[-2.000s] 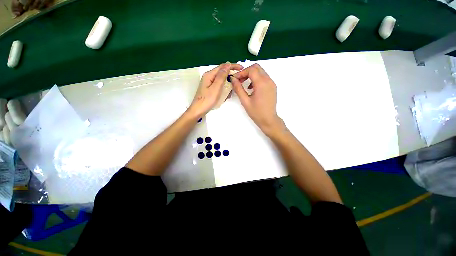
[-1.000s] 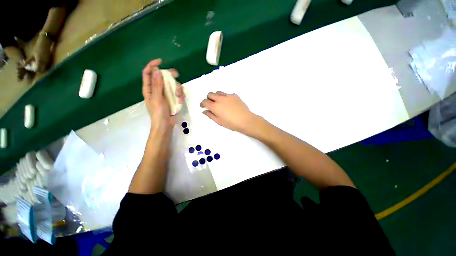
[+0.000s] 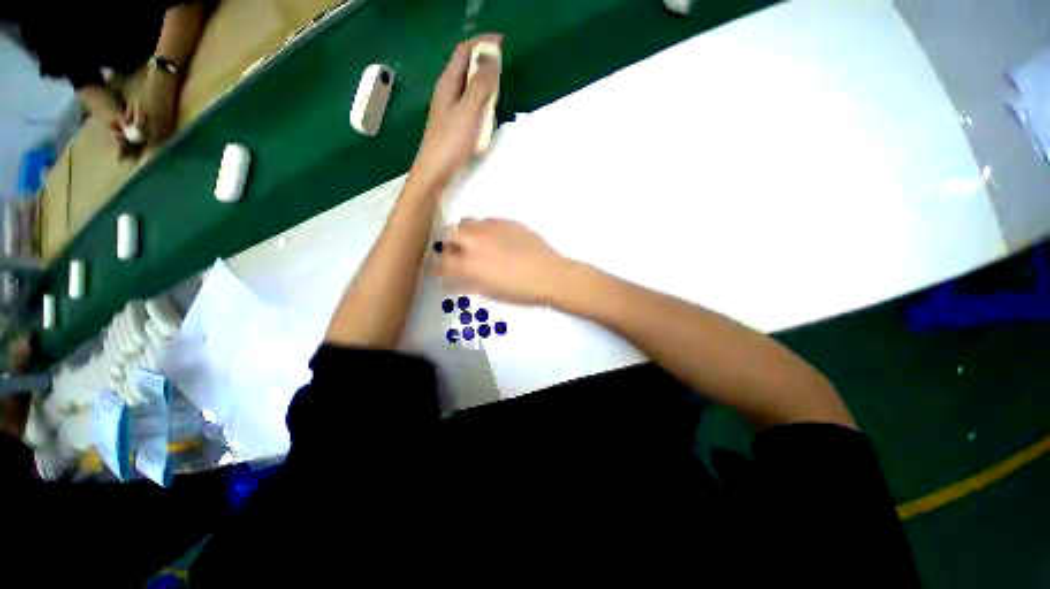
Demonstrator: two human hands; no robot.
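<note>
My left hand [image 3: 453, 115] is over the near edge of the green belt and holds a white oblong housing [image 3: 485, 101], upright in the picture. My right hand [image 3: 497, 260] is low over the white table sheet, slightly blurred, its fingertips beside a dark round disc [image 3: 439, 246]. I cannot tell whether the fingers touch or hold a disc. Below it, a loose group of dark discs [image 3: 466, 319] lies on the table. Another housing with a dark round spot [image 3: 371, 99] lies on the belt left of my left hand.
More white housings [image 3: 233, 173] lie along the green belt [image 3: 302, 150]. A white sheet [image 3: 236, 345] lies at the left, beside a heap of housings [image 3: 115, 357] and blue-white packets [image 3: 150, 426]. Another person's hands [image 3: 147, 113] are at the bench opposite. Papers lie far right.
My left hand has moved forward and right with the housing, to the belt. My right hand has moved slightly left and down towards the discs. The view has turned, showing more of the left side.
</note>
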